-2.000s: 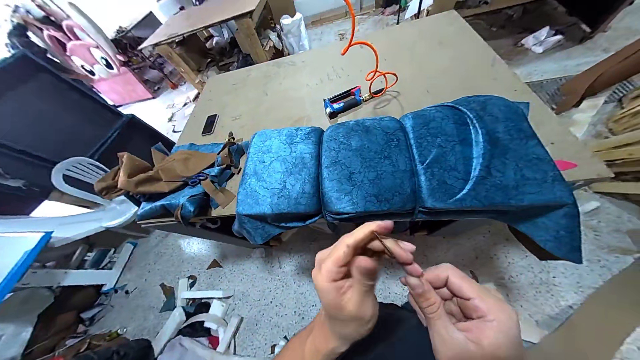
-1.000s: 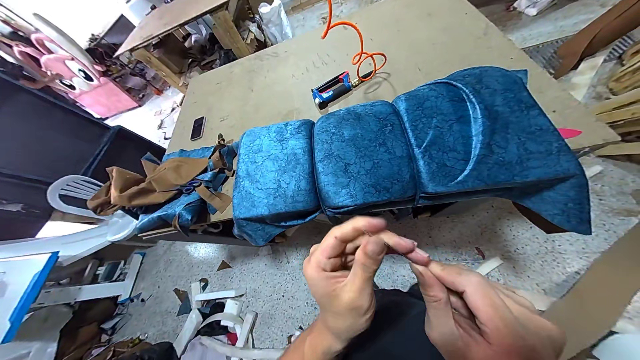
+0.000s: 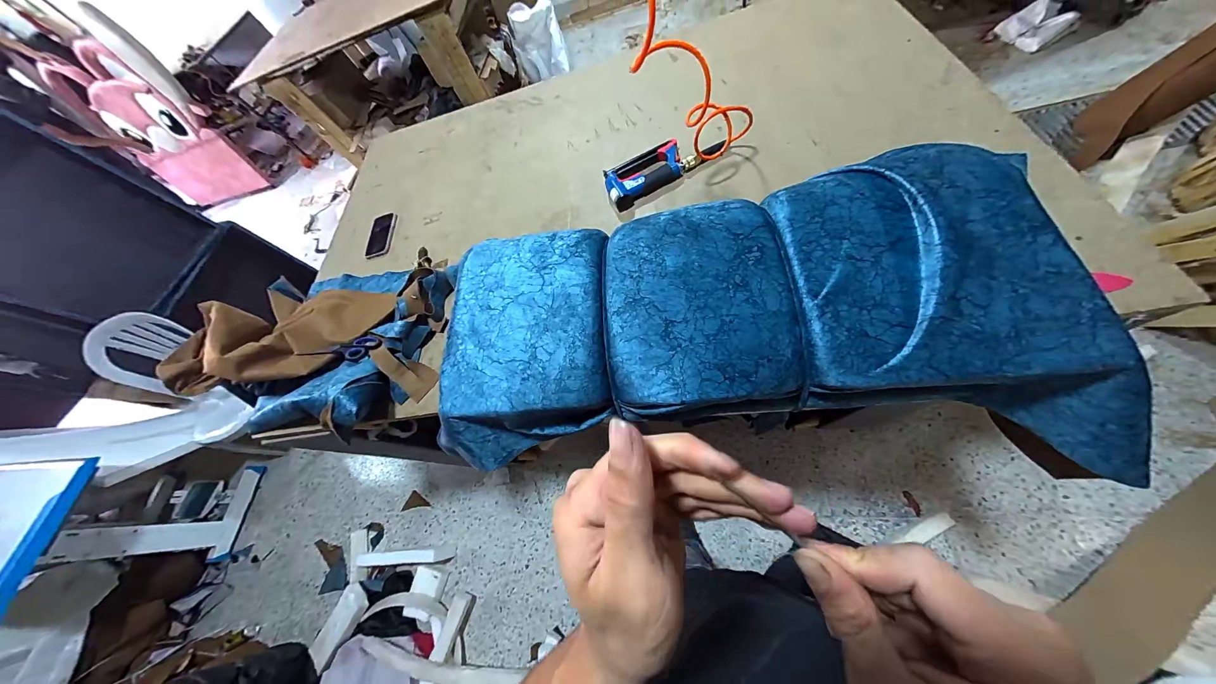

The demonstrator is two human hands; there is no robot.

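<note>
My left hand (image 3: 646, 532) is raised in front of the table edge, its thumb apart from the fingers and nothing plainly held in it. Its fingertips meet those of my right hand (image 3: 921, 598), whose thumb and index finger are pinched together; whether something small sits between them cannot be told. Beyond both hands, a padded blue piece of upholstery (image 3: 703, 304) in three sections lies along the near side of the table, its loose fabric hanging over the edge at the right.
On the wooden table (image 3: 532, 142) lie a pneumatic stapler (image 3: 648, 176) with a coiled orange air hose (image 3: 708, 104), a phone (image 3: 380, 235), brown fabric scraps (image 3: 285, 342) and scissors (image 3: 356, 349). A white plastic chair (image 3: 142, 347) stands left. White strips (image 3: 408, 556) litter the floor.
My left hand's thumb has spread away from its fingers, which were curled before. My right hand has stayed pinched near the left fingertips. The upholstery has not moved on the table.
</note>
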